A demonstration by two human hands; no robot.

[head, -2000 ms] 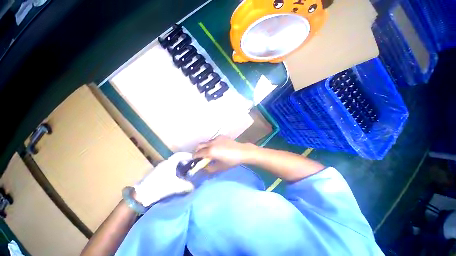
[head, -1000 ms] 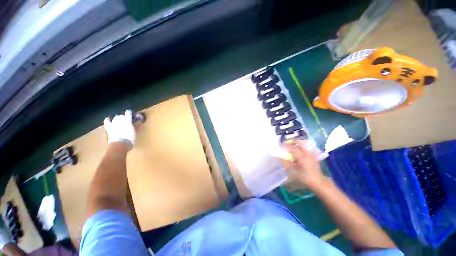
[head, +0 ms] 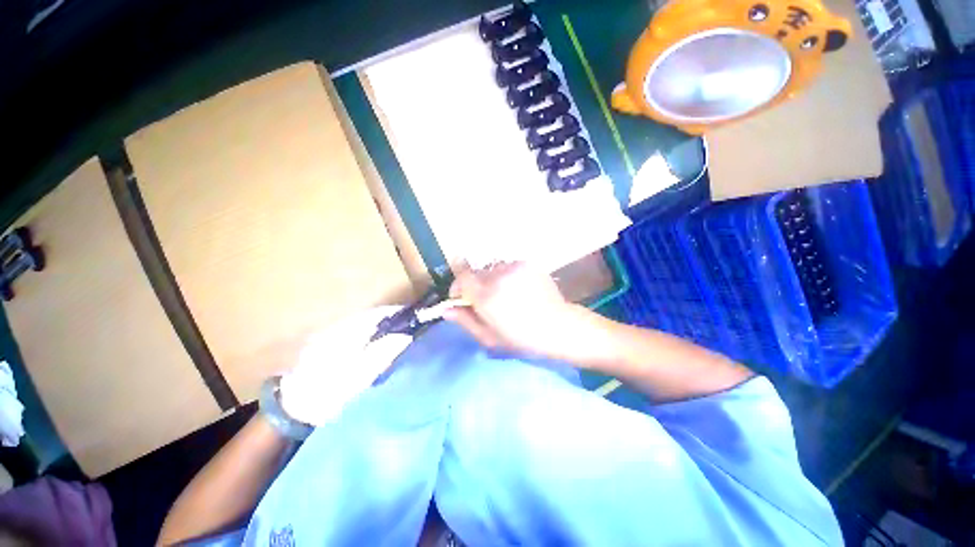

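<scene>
My left hand (head: 340, 369), in a white glove, holds a dark bracket-shaped part (head: 398, 322) in front of my lap. My bare right hand (head: 513, 308) grips a slim pale yellow tool (head: 440, 307) against the part; its tip is too blurred to make out. A row of several dark parts (head: 543, 112) lies along the right side of the white sheets (head: 449, 139). Other dark parts (head: 18, 262) sit at the far left edge of a cardboard pad (head: 112, 310).
A larger cardboard pad (head: 257, 203) lies left of the sheets. An orange tiger-face fan (head: 718, 73) stands at back right beside a cardboard sheet (head: 796, 144). Blue crates (head: 855, 321), one holding dark parts, are stacked at right. A person's purple sleeve (head: 59, 518) shows at lower left.
My left hand has come back from the cardboard to my lap with a dark part. My right hand has left the row and moved to that part. The part on the large pad is gone.
</scene>
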